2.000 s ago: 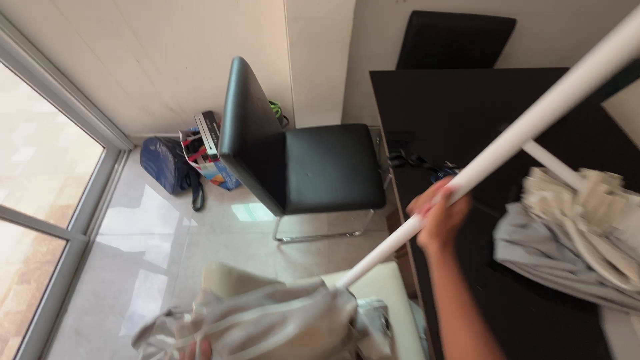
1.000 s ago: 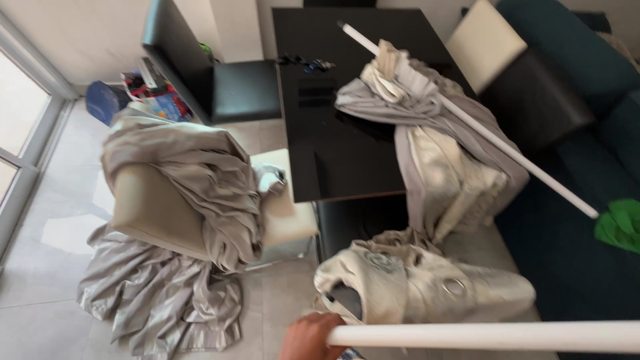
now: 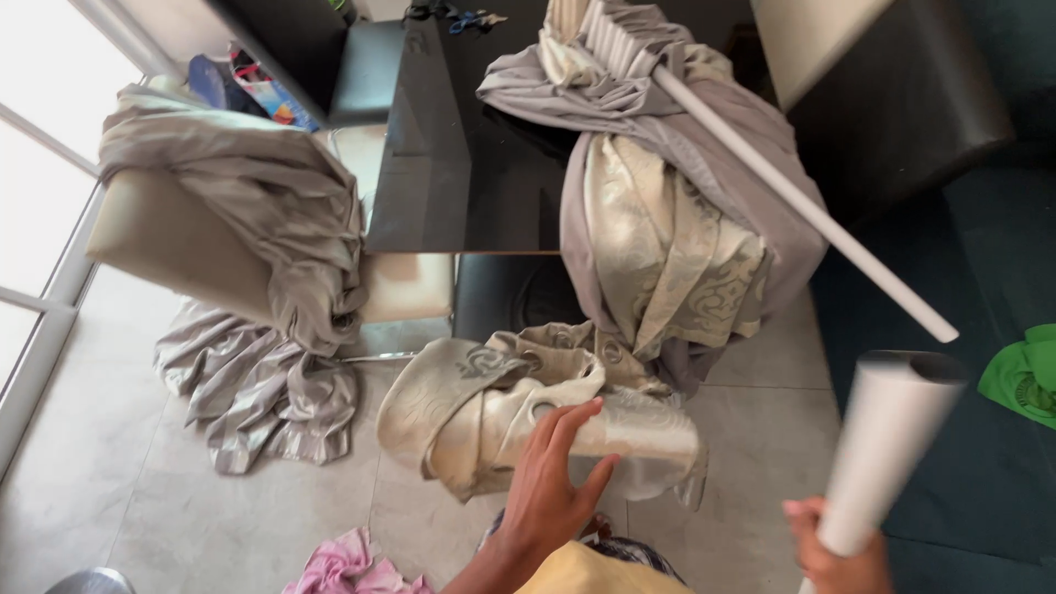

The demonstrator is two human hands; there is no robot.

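Note:
My right hand [image 3: 841,549] is closed around a white curtain pole [image 3: 887,445], whose hollow end points up toward the camera. My left hand [image 3: 549,487], fingers apart, is over a cream patterned eyelet curtain [image 3: 643,429] draped over a low support that is hidden. A second white pole [image 3: 808,206] runs through gathered grey curtain fabric [image 3: 594,91] on the black table [image 3: 429,165]. Cream patterned cloth [image 3: 701,264] hangs with it over the table's corner. A silvery grey curtain [image 3: 223,157] lies over a beige chair back [image 3: 173,231], and more of it rests on the floor.
A black chair [image 3: 363,74] and bags [image 3: 272,91] stand at the back left, near the glass door [image 3: 41,206]. Keys [image 3: 474,21] lie on the table. Pink cloth [image 3: 355,569] is on the floor. A green item [image 3: 1027,379] rests on the dark sofa [image 3: 949,247] at right.
The view has moved a lot. Two seconds ago a hand gripped a pole by the table, with grey fabric at its lower end; now the pole in my right hand shows a bare end.

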